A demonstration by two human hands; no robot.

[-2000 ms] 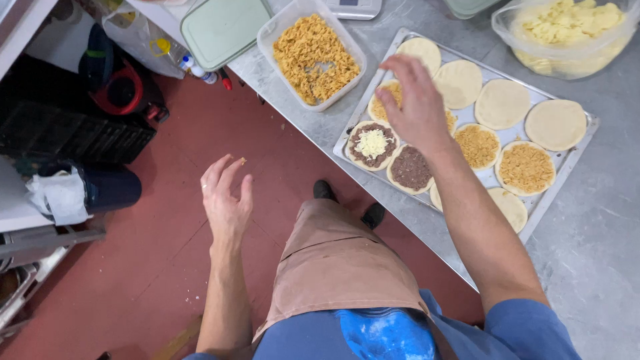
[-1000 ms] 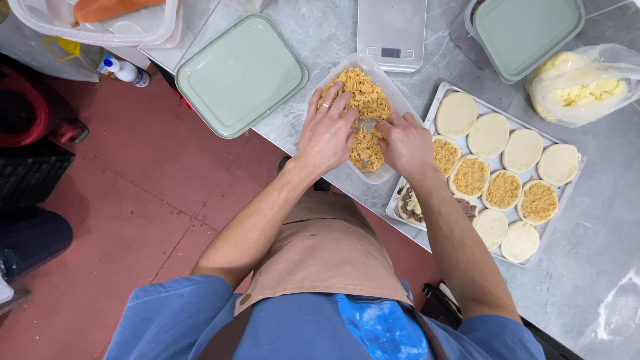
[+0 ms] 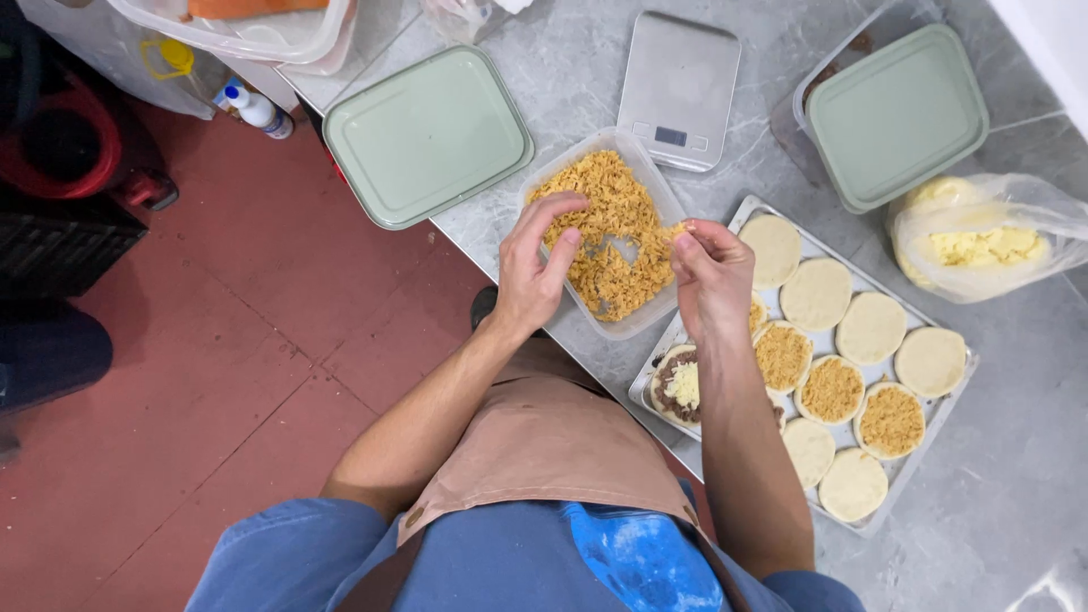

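A clear plastic container (image 3: 667, 183) of orange shredded filling (image 3: 608, 191) stands at the counter's edge. Over its left side is my left hand (image 3: 537, 263), fingers apart and holding nothing. My right hand (image 3: 712, 272), at the container's right rim, pinches a bit of the filling between thumb and fingers. To the right lies a metal baking tray (image 3: 922, 472) with rows of dough rounds (image 3: 816, 293). Several rounds bear orange filling (image 3: 890, 420); one at the near left corner has dark filling with grated white cheese (image 3: 682, 382). My right forearm hides part of the tray.
A green lid (image 3: 429, 136) lies left of the container, a digital kitchen scale (image 3: 680, 85) behind it. Back right are a green-lidded container (image 3: 897, 115) and a plastic bag of yellow food (image 3: 986, 242). A tub (image 3: 297, 42) with something orange stands back left. A bottle (image 3: 259, 110) is below the counter.
Two seconds ago my right hand was over the tray and my left over the floor; both went into the container. Now they have risen from the filling, the right with a bit of it.
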